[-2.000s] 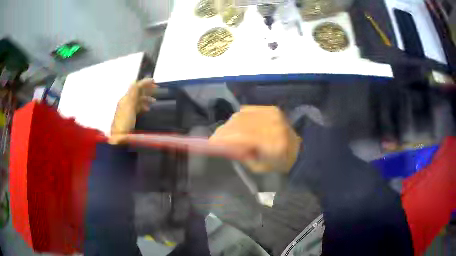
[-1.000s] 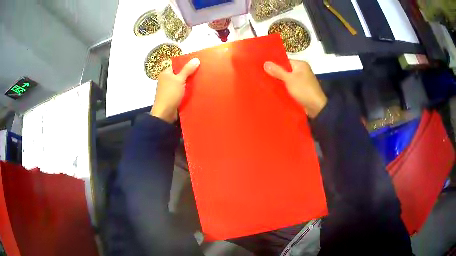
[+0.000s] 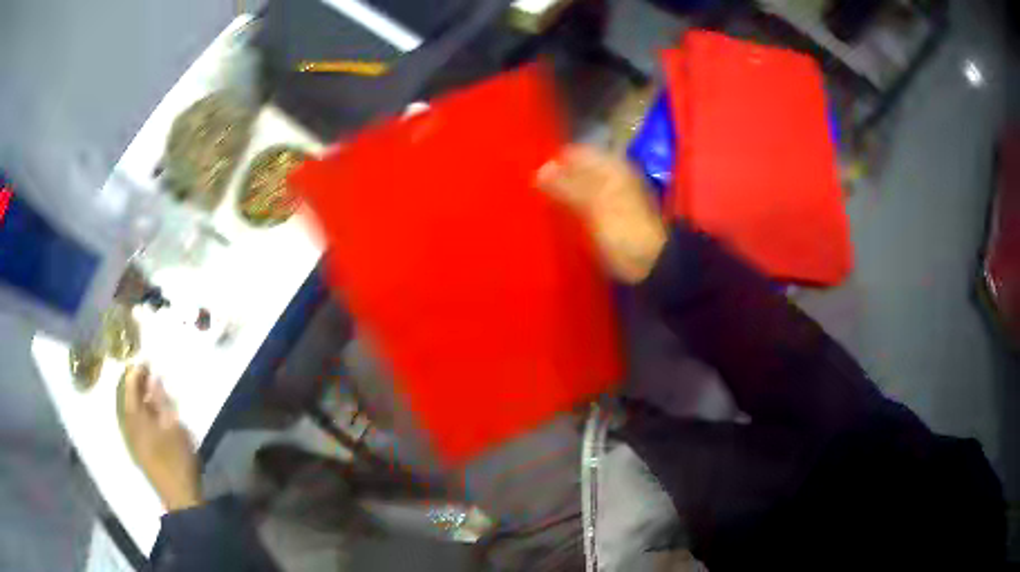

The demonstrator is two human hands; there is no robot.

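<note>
A red cover board (image 3: 464,268), blurred, hangs over my lap, off the table's edge. My right hand (image 3: 604,207) grips it at its right edge, thumb on the near face. A small bright spot shows near its upper edge. My left hand (image 3: 157,430) is off the board, over the left round well (image 3: 123,391) in the white table; its fingertips are blurred and I cannot tell whether they hold a piece. The dark die (image 3: 151,293) of the press stands between the wells.
A pile of red boards (image 3: 761,156) lies on the right over a blue stool (image 3: 657,145). The press head's blue panel (image 3: 45,251) is at the left. The right parts well (image 3: 274,184), a bag of gold pieces (image 3: 209,145) and a yellow stick (image 3: 341,68) are at the upper left.
The view has turned to the right. The board has come away from the press, toward the right pile. My left hand has let go of it and moved to the left well.
</note>
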